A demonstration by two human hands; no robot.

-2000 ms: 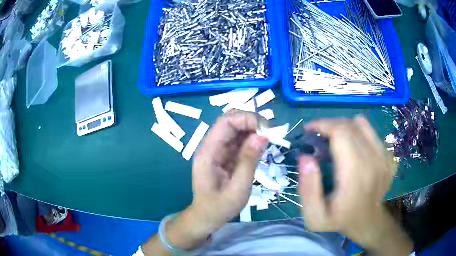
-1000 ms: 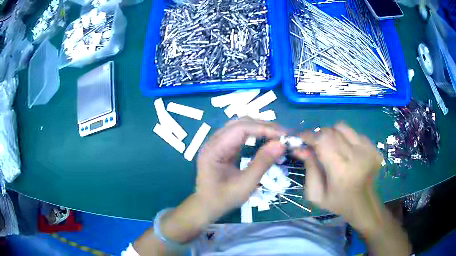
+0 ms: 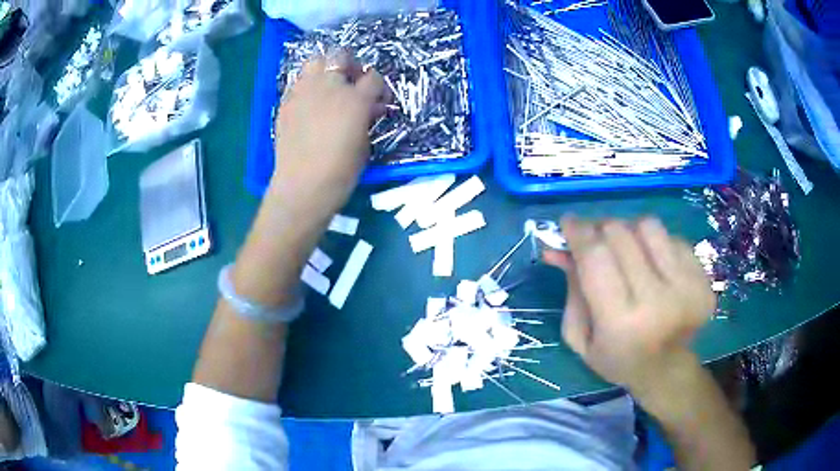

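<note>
My left hand (image 3: 327, 124) is over the left blue tray (image 3: 368, 173), fingertips down among the short metal pins (image 3: 424, 87); whether it grips one cannot be seen. My right hand (image 3: 635, 299) is above the bench at right of centre, its thumb and index finger closed on a small white piece (image 3: 547, 234) with a thin rod pointing down-left. The right palm is hidden. A pile of part-done pieces (image 3: 465, 336), white tabs with thin rods sticking out, lies between my arms. Loose white strips (image 3: 433, 207) lie below the left tray.
The right blue tray (image 3: 626, 183) holds long thin rods, with a phone (image 3: 680, 11) above it. A dark red-purple pile (image 3: 755, 230) lies far right. A digital scale (image 3: 173, 207), clear tubs (image 3: 81, 166) and plastic bags stand at left. A frosted plastic piece (image 3: 345, 9) is at the left tray's top.
My left hand has left my right hand and moved up and left into the pin tray. My right hand still holds a white piece. The pile between my arms is now uncovered. The view has shifted slightly.
</note>
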